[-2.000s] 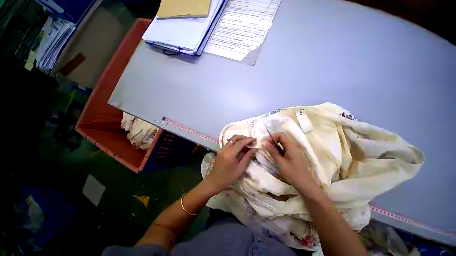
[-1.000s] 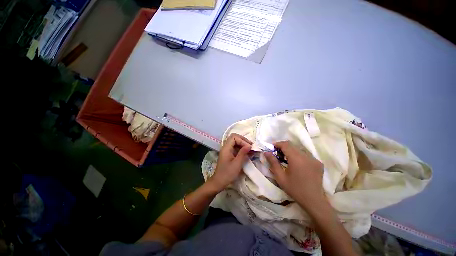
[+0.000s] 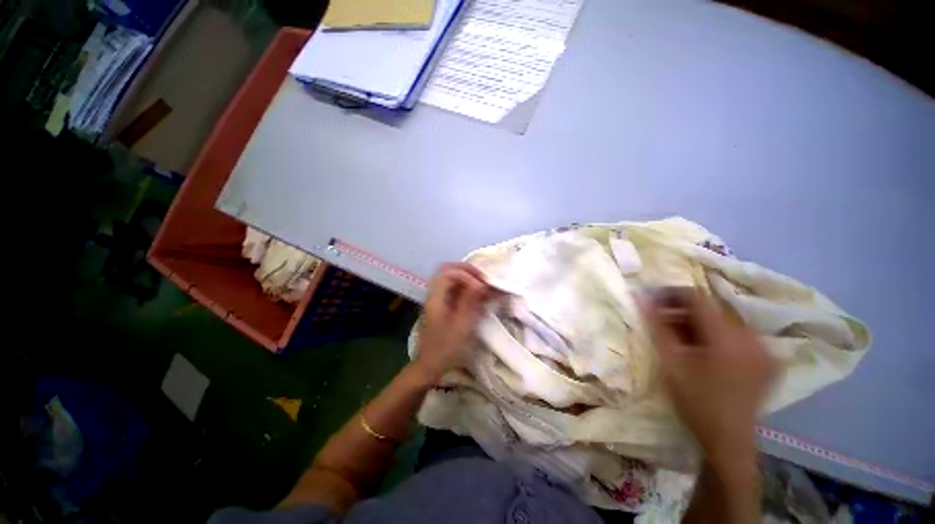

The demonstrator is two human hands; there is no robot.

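Observation:
A cream dress (image 3: 590, 292) lies bunched at the table's near edge and over my lap, its plain lining mostly outward. Small red and purple flowers show at its lower edge. My left hand (image 3: 453, 312) has its fingers curled on the cloth at the dress's left side. My right hand (image 3: 713, 358) is above the right part of the dress, blurred. A dark thing, seemingly the thread snips (image 3: 672, 300), shows at its fingers; its blades cannot be made out.
A clipboard with papers (image 3: 384, 61) and a yellow-tan pad (image 3: 379, 12) lie at the back left beside a printed sheet (image 3: 497, 61). A tape strip (image 3: 379, 264) runs along the table's near edge. A red-orange crate (image 3: 210, 220) with cream garments stands left of the table.
My right hand has moved right, away from my left hand and the cloth they were both working on. My left hand has shifted slightly left, and its fingers are more curled.

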